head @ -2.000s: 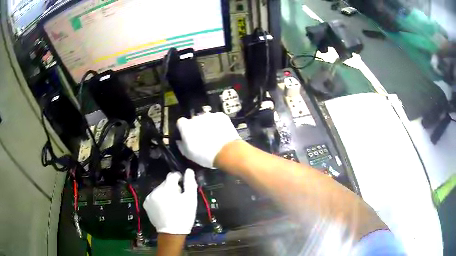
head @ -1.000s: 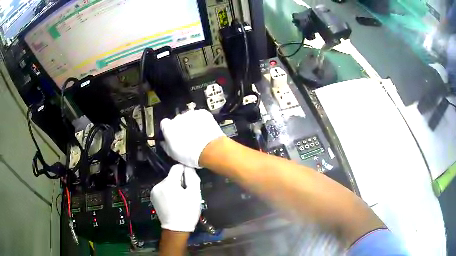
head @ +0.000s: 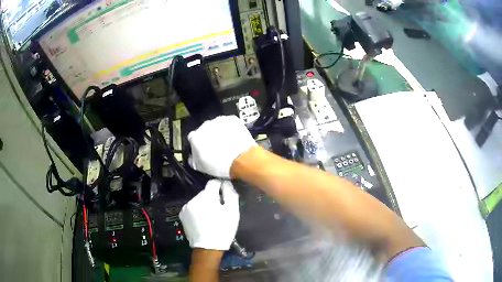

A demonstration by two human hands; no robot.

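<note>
A black power adapter point(head: 195, 88) stands upright behind the sockets at the centre of the black test fixture point(head: 275, 212). My right hand point(head: 222, 146), in a white glove, is curled just below this adapter and hides what is under its fingers. My left hand point(head: 211, 216), also gloved, is right below it and seems to touch it. A short piece of black cord point(head: 222, 194) shows between the left thumb and fingers. Other black adapters stand at the left point(head: 115, 110) and right point(head: 273, 66). Bundled black cords point(head: 122, 154) hang in front of the sockets.
A monitor point(head: 148, 41) stands behind the fixture. Red-and-black leads point(head: 149, 231) hang over its front. White sockets point(head: 248, 109) line its top. A scanner on a round base point(head: 356, 85) and a white sheet point(head: 413, 148) lie to the right. A blurred person point(head: 462, 27) is at the upper right.
My left hand has moved up and right, close against my right hand. The right hand stays below the centre adapter. Red lights now show on the fixture front. The whole view has shifted slightly.
</note>
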